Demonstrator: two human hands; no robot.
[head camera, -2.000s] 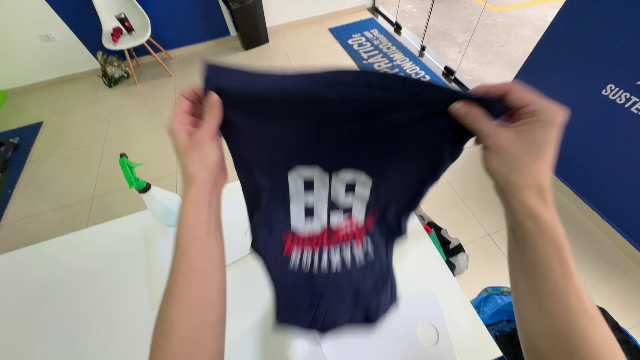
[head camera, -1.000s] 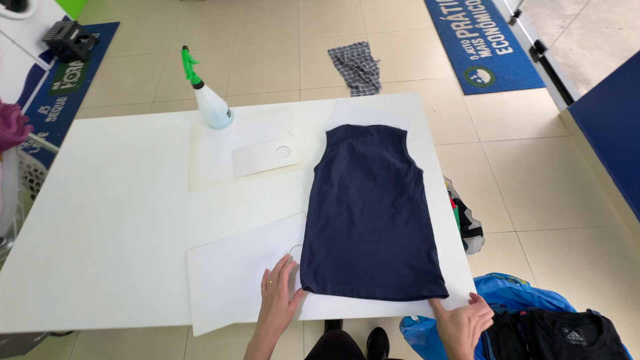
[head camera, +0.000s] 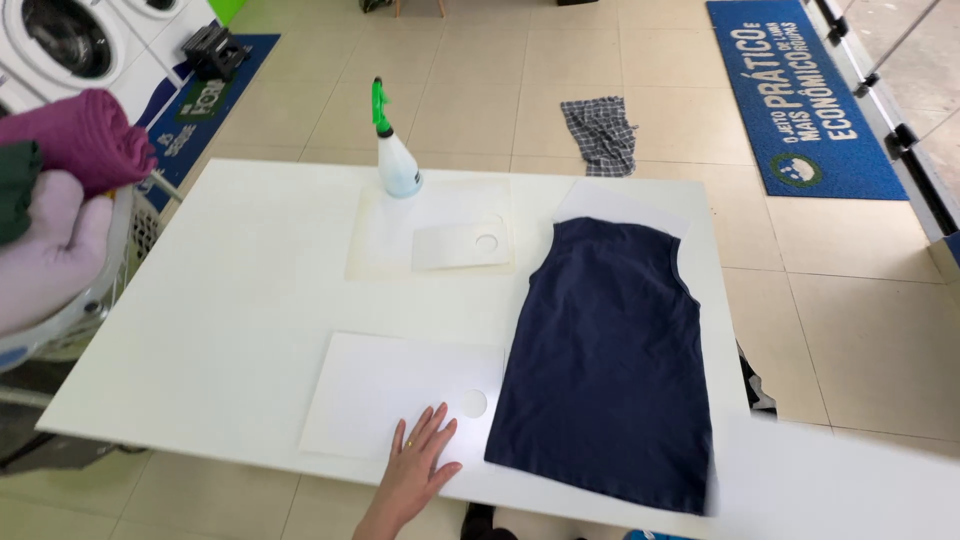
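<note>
A navy sleeveless shirt (head camera: 607, 360) lies face down or plain side up, spread flat on the white table (head camera: 247, 285), its neck end away from me. My left hand (head camera: 420, 465), with a ring, rests fingers spread on a white board (head camera: 390, 390) with a round hole, just left of the hem. Another pale sheet (head camera: 622, 202) shows past the shirt's neck. A blurred white board (head camera: 840, 472) covers the lower right, over the table's right edge and overlapping the shirt's hem corner. My right hand is out of view.
A spray bottle (head camera: 399, 169) with a green trigger stands at the far edge beside a smaller template (head camera: 457, 247) on a translucent sheet (head camera: 375, 225). At left is a basket (head camera: 56, 322) of folded textiles. A checked cloth (head camera: 602, 135) lies on the tiled floor.
The shirt, held up in the air two seconds ago, lies on the table. My right hand has left its hem corner and the view. A white board has appeared at lower right.
</note>
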